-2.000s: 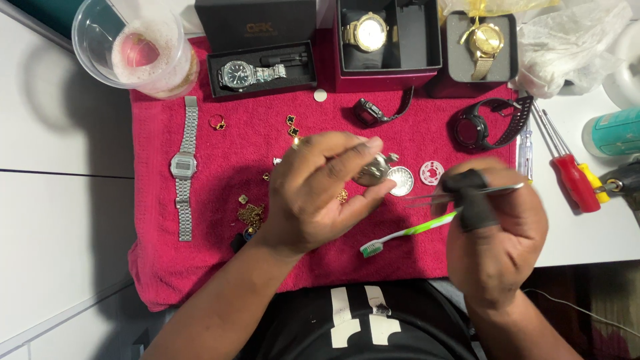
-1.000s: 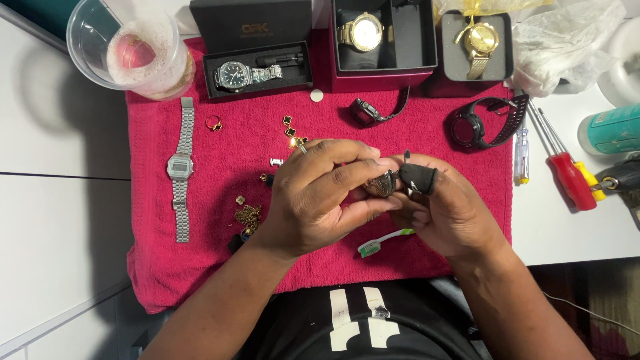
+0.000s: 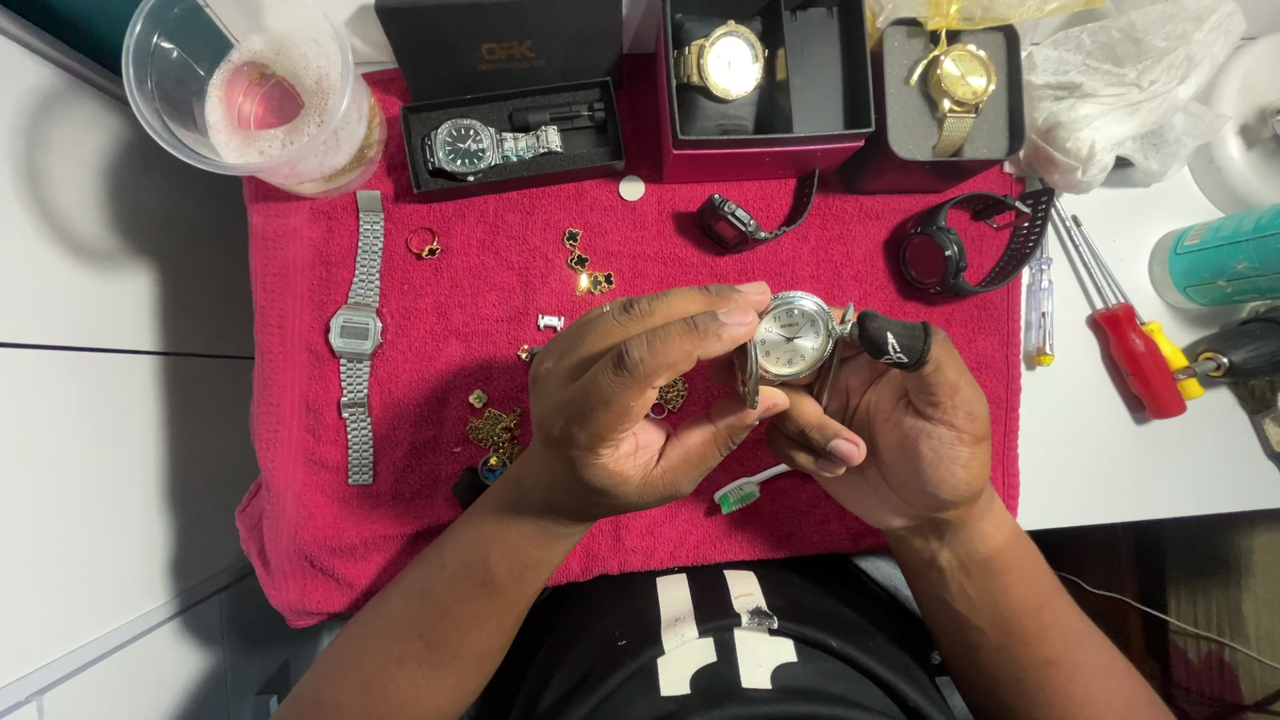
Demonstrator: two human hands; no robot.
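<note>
A silver pocket watch [image 3: 795, 338] with its cover swung out and white dial showing is held between my two hands above the red towel [image 3: 420, 540]. My left hand [image 3: 640, 400] grips the cover side with fingers and thumb. My right hand [image 3: 890, 420], a black sleeve [image 3: 893, 341] on its thumb, holds the watch near the crown; a thin metal piece shows beside the case, its kind unclear. Below the hands lies a toothbrush [image 3: 745, 491] with green bristles, its handle partly hidden. Gold chains [image 3: 495, 430] lie left of my left wrist, and a black and gold clover bracelet [image 3: 578, 260] lies above that hand.
Boxed watches [image 3: 463, 146] stand along the back, beside a plastic cup [image 3: 350, 130] of foamy liquid. A steel digital watch [image 3: 356, 332] lies left; black watches [image 3: 932, 258] lie at the upper right. Screwdrivers [image 3: 1140, 360], a teal bottle [image 3: 1220, 255] and a plastic bag [image 3: 1120, 90] are at right.
Two seconds ago my right hand was apart on the right with a slim tool; it has moved left to the watch. The watch is now turned so that its dial faces up.
</note>
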